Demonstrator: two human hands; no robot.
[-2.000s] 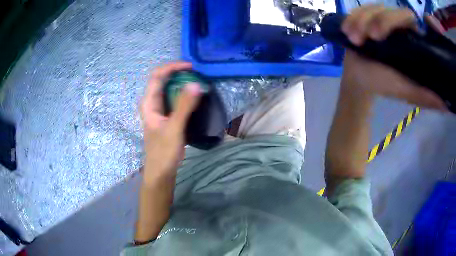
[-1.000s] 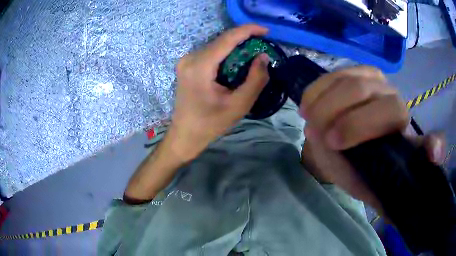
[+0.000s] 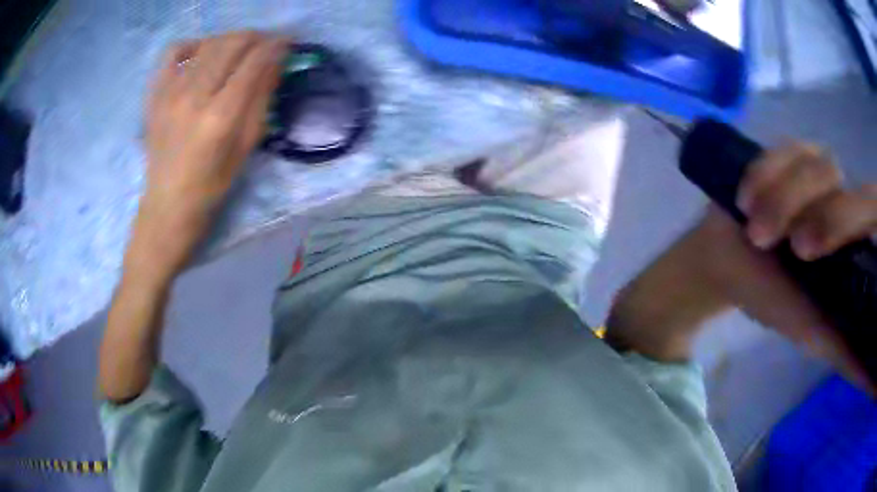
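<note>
My left hand (image 3: pixel 213 110) is at the upper left over the bench, blurred, with its fingers on the left rim of the round black housing (image 3: pixel 325 113). The housing lies at or just above the bubble wrap, its inside facing up. A bit of the green circuit board (image 3: pixel 303 61) shows at its upper left edge, partly hidden by the fingers. My right hand (image 3: pixel 803 200) grips the black electric screwdriver (image 3: pixel 719 159) at the right, its thin bit pointing up and left beside the blue tray. The screwdriver's rear is cut off by the picture's edge.
The blue tray (image 3: pixel 577 75) is at the top, with part of a white box (image 3: pixel 723 19) in it. Bubble wrap (image 3: pixel 72 207) covers the bench. A dark object (image 3: pixel 12 159) lies at the far left edge. A blue crate (image 3: pixel 832 437) is on the floor at lower right.
The left hand has moved the housing left and away from the screwdriver, over the bench. The right hand has drawn the screwdriver to the right. The camera view has shifted.
</note>
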